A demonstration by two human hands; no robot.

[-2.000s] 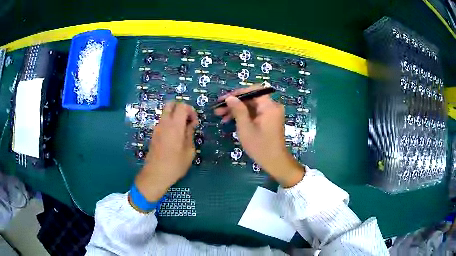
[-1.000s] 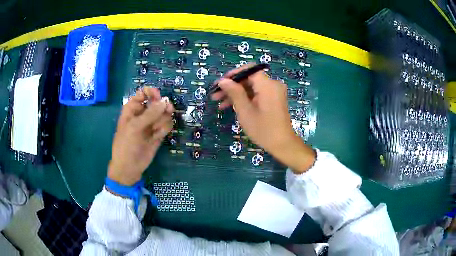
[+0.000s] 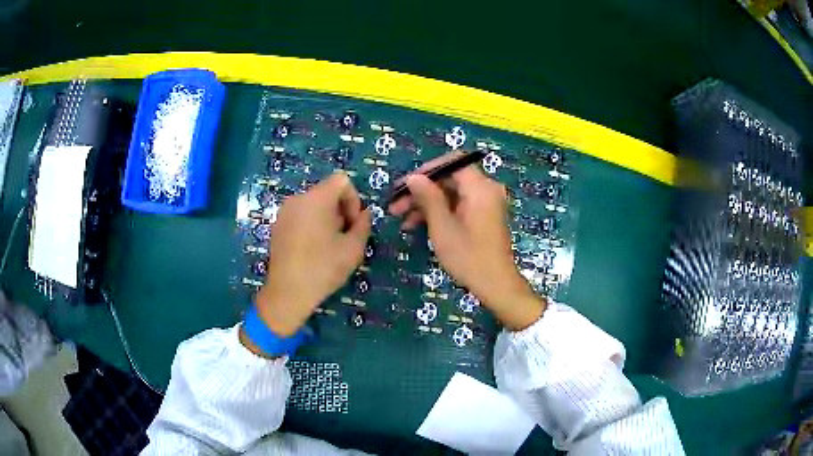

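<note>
My right hand (image 3: 463, 227) is shut on a slim black pen-like pair of tweezers (image 3: 459, 164), its tip pointing left towards my left hand. My left hand (image 3: 316, 240) is over the left half of the tray with its fingertips curled together; whether it holds a small piece cannot be told. A clear blister tray (image 3: 570, 258) lies flat under both hands. Round modules with narrow tails sit in its rows, some with a white spoked face (image 3: 385, 144), some dark (image 3: 349, 119). The hands hide the tray's middle.
A blue bin (image 3: 205, 142) of small white pieces stands left of the tray. A black box (image 3: 95, 209) with white paper is at far left. Stacked filled trays (image 3: 695, 267) are at right. A white card (image 3: 477, 417) and a tiny-square grid (image 3: 318, 386) lie near my sleeves.
My left hand has moved right and turned over, from open fingers to curled fingertips near the tweezers' tip. My right hand still holds the tweezers. The whole view has shifted slightly.
</note>
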